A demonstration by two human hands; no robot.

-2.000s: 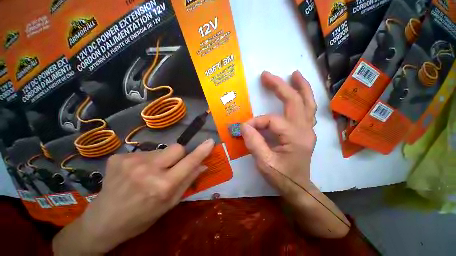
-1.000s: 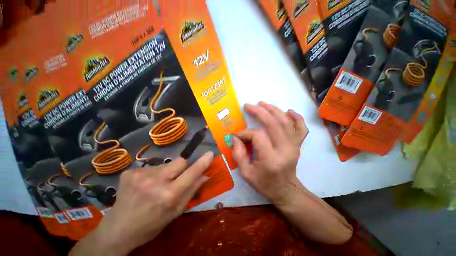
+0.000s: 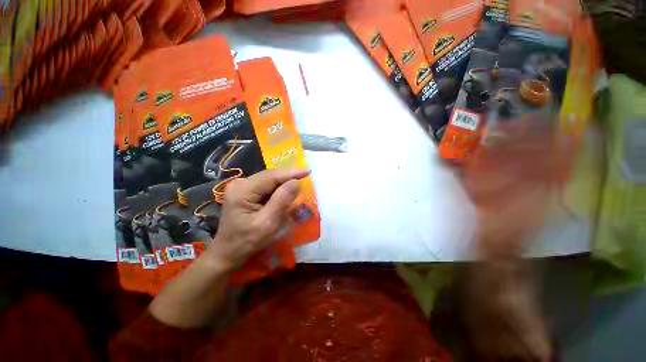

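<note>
Several orange and black folding cartons (image 3: 195,170) lie overlapped in a fan on the white table. The top one's side panel (image 3: 274,129), printed "12V", is at its right. A small dark purplish hologram sticker (image 3: 302,213) sits on the panel's lower part. My left hand (image 3: 256,215) lies over the lower right of the cartons, index finger and thumb close together across the side panel; whether it grips is unclear. My right hand (image 3: 513,170) is strongly blurred over the lower end of the pile of cartons (image 3: 453,49) at the right; its fingers and any hold are unreadable.
A silver-grey strip (image 3: 324,143) lies on the white table (image 3: 375,212) right of the side panel, with a thin reddish stick (image 3: 303,79) above it. A dense orange carton stack (image 3: 78,49) fills the upper left. A yellow-green bag (image 3: 623,184) is at the far right.
My right hand has left the sticker and moved right to the other pile. The view has widened, showing the upper-left stack and grey strip. My left hand stays on the fanned cartons.
</note>
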